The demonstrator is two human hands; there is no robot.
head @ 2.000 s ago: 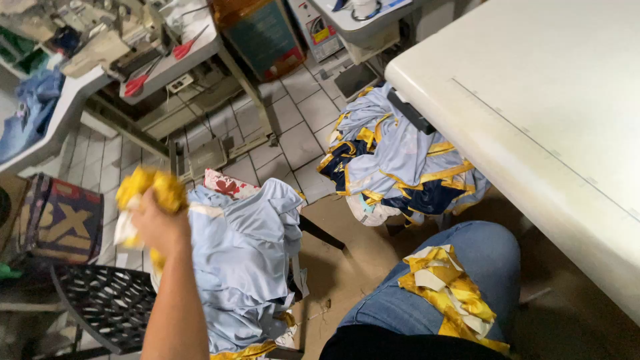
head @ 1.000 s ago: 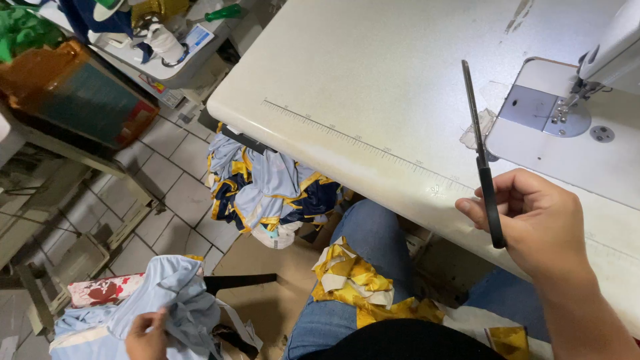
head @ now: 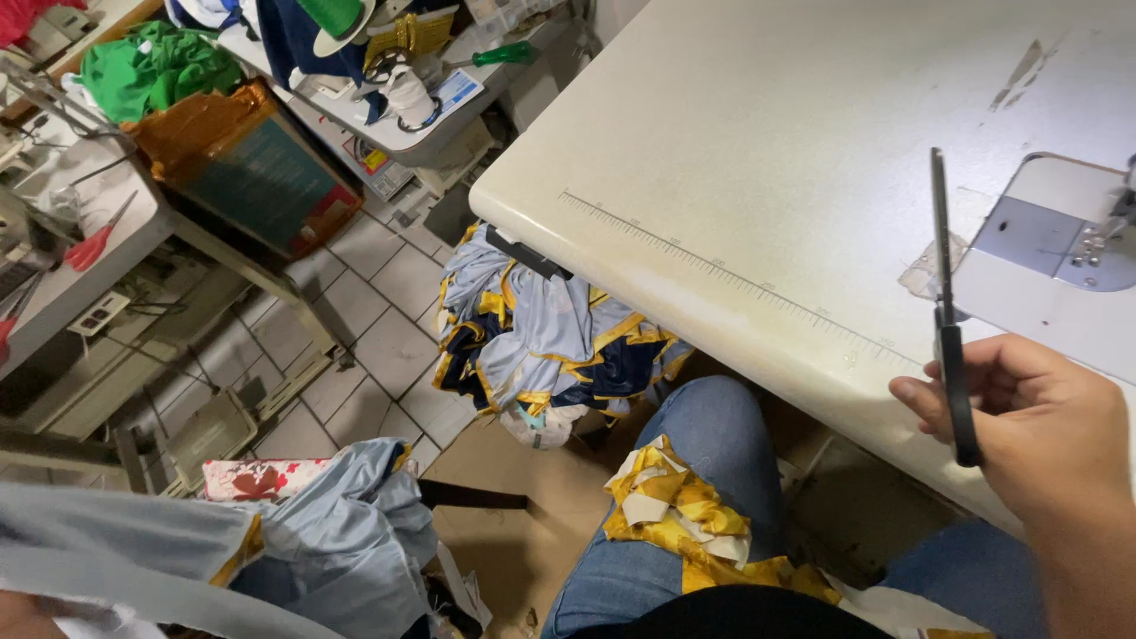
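Note:
My right hand (head: 1038, 426) holds black-handled scissors (head: 948, 328) upright over the near edge of the white sewing table, beside the sewing machine's metal plate (head: 1047, 240). At the lower left edge, my left hand (head: 27, 614) is mostly cut off and grips a light blue fabric piece (head: 124, 541) with yellow trim, which is blurred. More light blue fabric (head: 355, 532) is heaped just right of it. Yellow and white fabric scraps (head: 674, 515) lie across my jeans-covered lap.
A pile of light blue, navy and yellow garments (head: 559, 337) sits below the table's corner (head: 484, 191). A dark chair leg or bar (head: 475, 495) juts out by the heap. Further left stand a large taped box (head: 257, 177) with green cloth (head: 155, 71) and another table with red-handled scissors (head: 98, 240).
The yellow bundle earlier in my left hand is no longer there; that hand now lifts light blue fabric at the left. The view swung right, and scissors came into my right hand's view.

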